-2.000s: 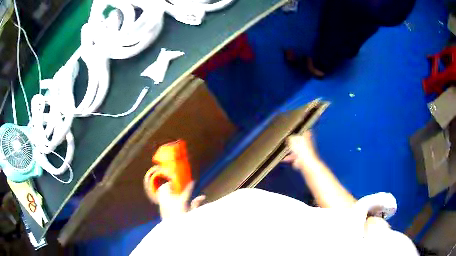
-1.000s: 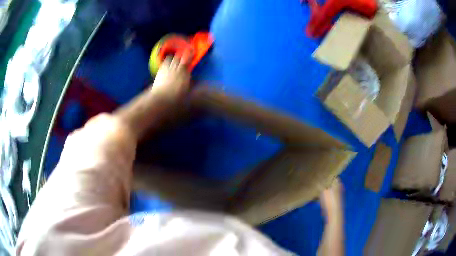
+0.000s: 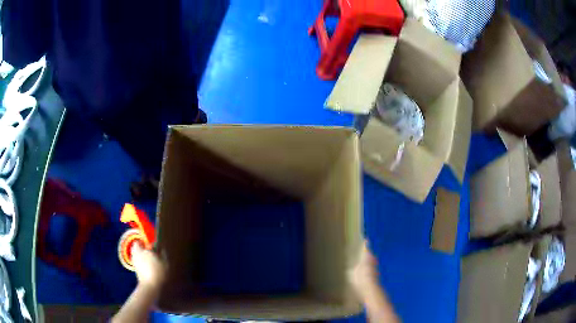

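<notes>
An opened-out brown carton (image 3: pixel 252 142) stands in front of me, seen from above, with blue showing through its inside. My left hand (image 3: pixel 148 264) is at its left side and holds the orange-red tape dispenser (image 3: pixel 138 228), with a round roll on it, against the carton wall. My right hand (image 3: pixel 364 271) is on the carton's right side; its fingers are blurred and partly hidden.
A bench (image 3: pixel 39 158) with white neck fans (image 3: pixel 7 208) runs along the left. A red stool (image 3: pixel 366 16) and an open carton (image 3: pixel 426 76) with clear wrapped material are ahead right. More filled cartons (image 3: pixel 499 195) line the right. A dark-clothed person (image 3: pixel 126 57) is ahead left.
The flat carton has been opened into a square tube and now faces me. My left hand with the dispenser has come back from the far side to the carton's left. The view has turned right.
</notes>
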